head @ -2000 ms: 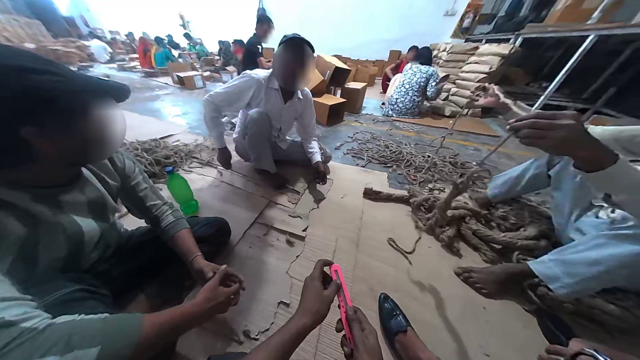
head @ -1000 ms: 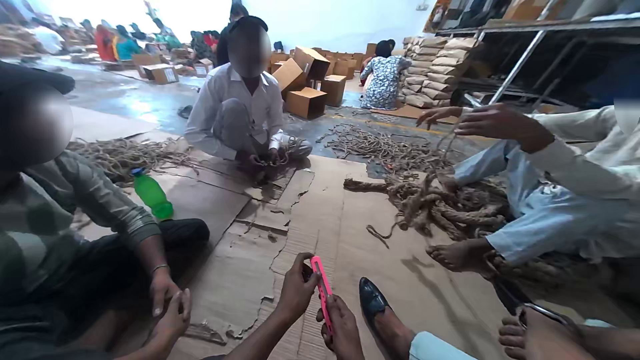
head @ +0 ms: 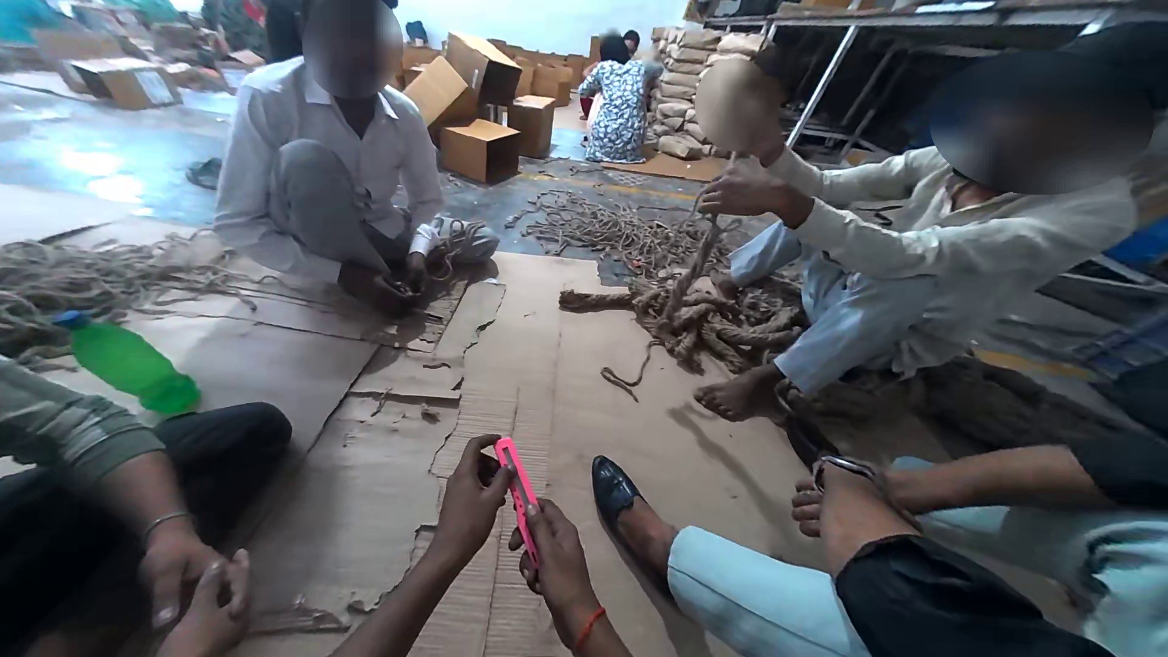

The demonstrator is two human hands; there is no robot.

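Observation:
A pink box cutter (head: 516, 488) is held between my two hands at the lower middle of the view, above the cardboard sheets (head: 639, 401). My left hand (head: 473, 502) pinches its upper end between thumb and fingertips. Around its lower end are the fingers of my right hand (head: 555, 547), with a red thread at that wrist. Whether the blade is out cannot be told. To the right of my right hand, a dark shoe (head: 615, 488) on a person's foot rests on the cardboard.
Thick brown rope (head: 712, 319) lies heaped before a seated person at right, who holds a strand. Thinner rope (head: 82, 283) is piled at left, beside a green plastic bottle (head: 132, 365). Another person crouches ahead. Cardboard boxes (head: 479, 151) and stacked sacks (head: 680, 87) stand behind.
The person ahead has brought both hands together low in front, where two seconds ago they were apart. My hands keep hold of the box cutter. The view has shifted.

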